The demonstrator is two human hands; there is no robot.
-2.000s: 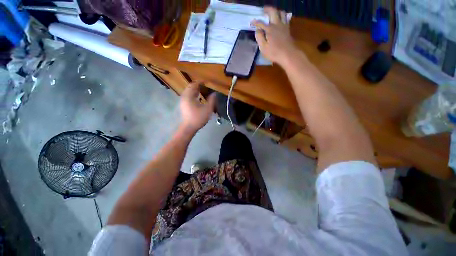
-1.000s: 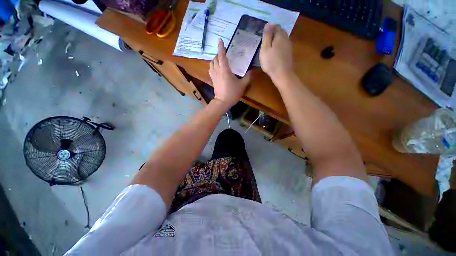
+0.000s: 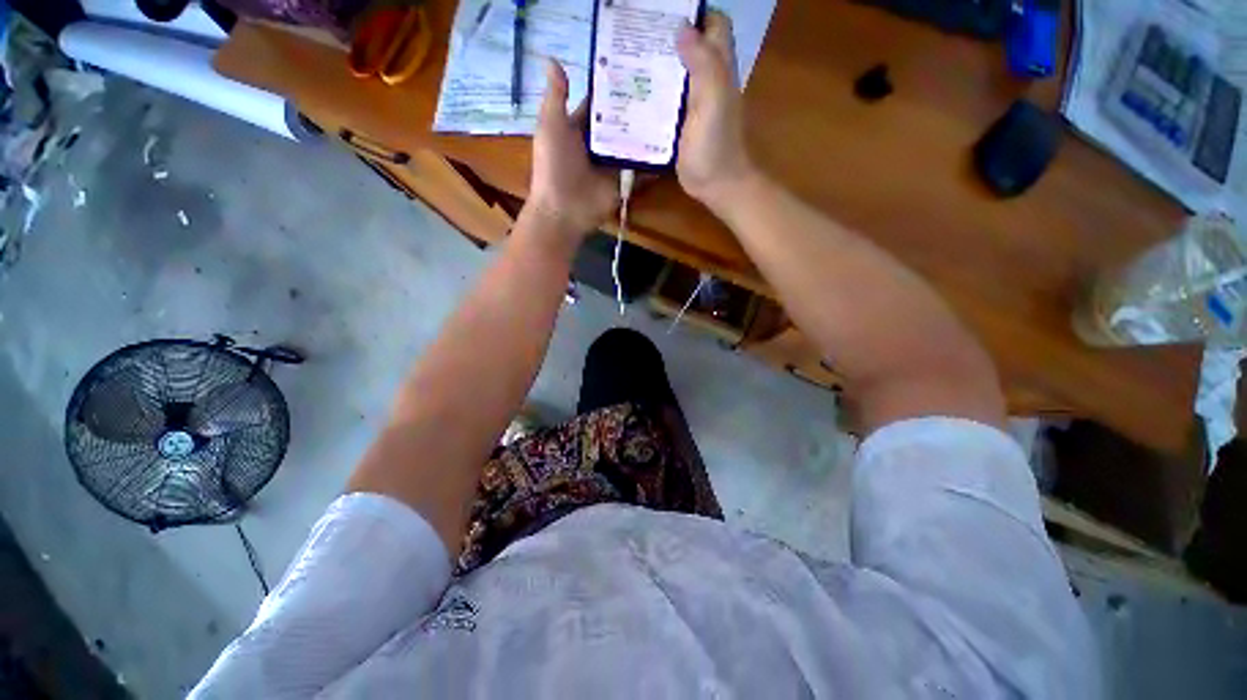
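A smartphone (image 3: 637,85) with a lit screen showing text is held upright between both hands above the desk's front edge. Its top is cut off by the frame. My left hand (image 3: 568,171) holds its left side and my right hand (image 3: 711,110) holds its right side. A white charging cable (image 3: 622,246) hangs from its lower end. Paper sheets (image 3: 479,82) lie behind the phone, partly hidden by it, with a dark blue pen (image 3: 518,58) on them.
The orange-brown desk (image 3: 821,164) holds orange-handled scissors (image 3: 391,44), a black mouse (image 3: 1017,148), a keyboard, a calculator (image 3: 1179,85) on papers, and a clear plastic container (image 3: 1171,290). A black floor fan (image 3: 178,432) stands left. White rolls (image 3: 178,82) lie beside the desk.
The left hand came up from below the desk edge to the phone. Both hands now hold it more upright, higher in the view, and its screen has turned brighter, showing text.
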